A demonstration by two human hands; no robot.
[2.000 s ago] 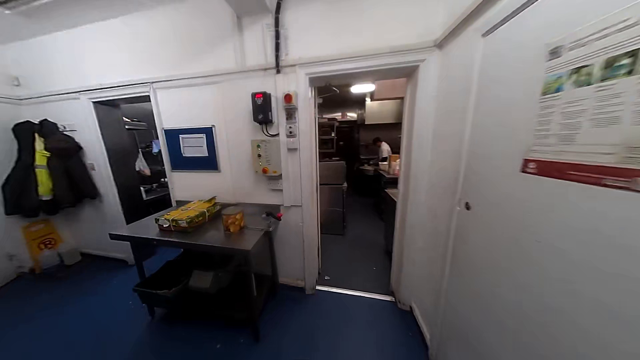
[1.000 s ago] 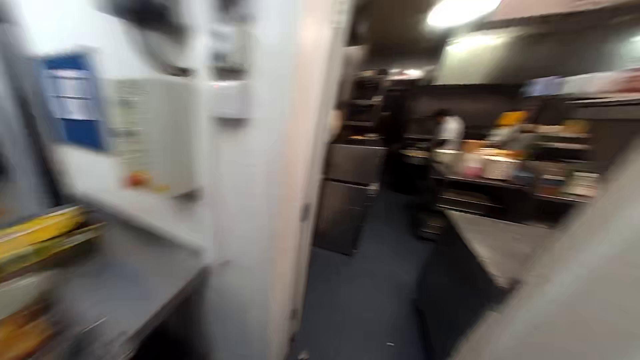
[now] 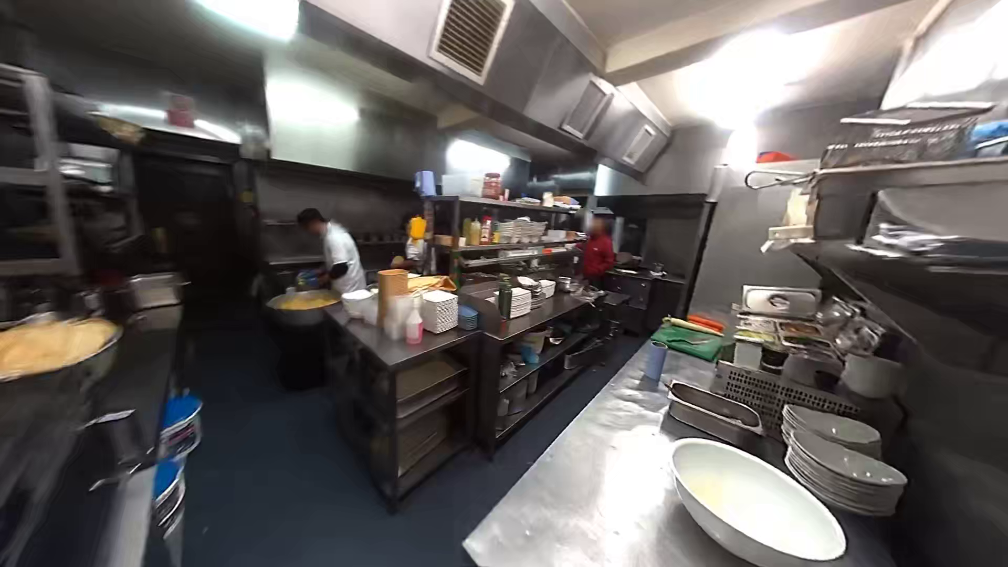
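Note:
Neither my left hand nor my right hand shows in the head view, so what they hold cannot be seen. Nearest to me, at the lower right, a large white bowl [image 3: 756, 504] rests on a steel counter [image 3: 583, 472]. Stacked white plates [image 3: 846, 465] stand behind it to the right, beside a long metal tray [image 3: 713, 411]. Farther along the same counter are a blue cup [image 3: 655, 361] and a green cutting board [image 3: 689, 340] with a knife and carrots on it.
A steel table [image 3: 394, 346] with stacked white dishes [image 3: 439, 311] stands mid-view. A person in white [image 3: 340, 256] bends by a large pan of yellow food [image 3: 303, 301]. Another person in red [image 3: 597, 252] stands farther back. Lidded buckets [image 3: 181, 425] line the left side of the blue floor [image 3: 268, 472].
The view has moved through the doorway into the kitchen and swung right. The side table and door frame have left the view; the right-hand counter with the white bowl now shows.

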